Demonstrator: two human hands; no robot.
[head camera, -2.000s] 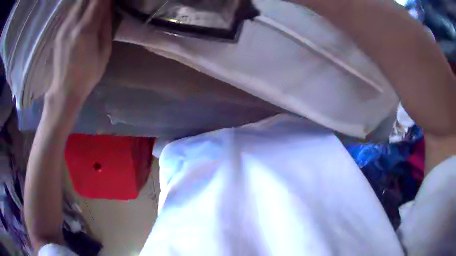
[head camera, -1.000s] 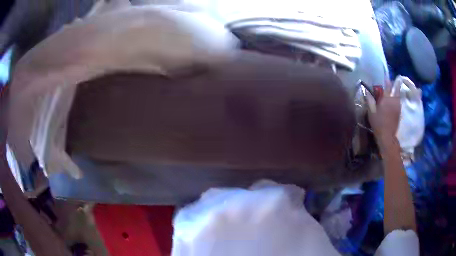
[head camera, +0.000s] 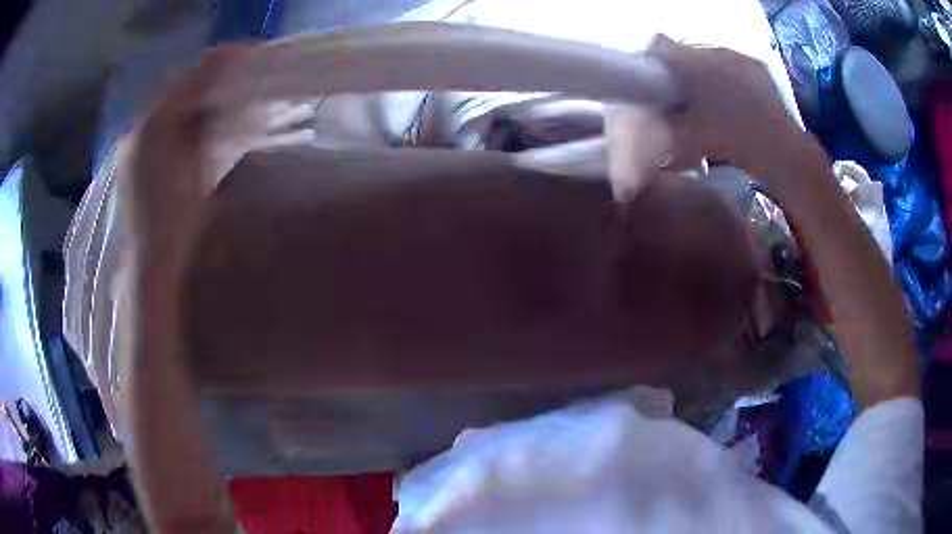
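A long pale cloth panel (head camera: 449, 61) is stretched between my two hands above the far edge of the brown pressing board (head camera: 449, 271). My left hand (head camera: 204, 94) grips its left end and is blurred. My right hand (head camera: 705, 99) grips its right end, and a short part of the cloth hangs below it. The iron (head camera: 778, 256) stands at the right end of the board, partly hidden by my right forearm. Pale layered pieces (head camera: 94, 282) hang over the board's left end, partly behind my left arm.
Rumpled pale cloth pieces (head camera: 543, 120) lie beyond the board on the light table. A red stool (head camera: 313, 503) is below the near edge. Blue plastic bags (head camera: 919, 224) and a round grey object (head camera: 877, 102) are at the right. White cloth (head camera: 605, 469) covers my front.
My right hand has let go of the iron at the board's right end and moved to the far side. Both hands now hold a panel up. The earlier pressed panel has left the board's top.
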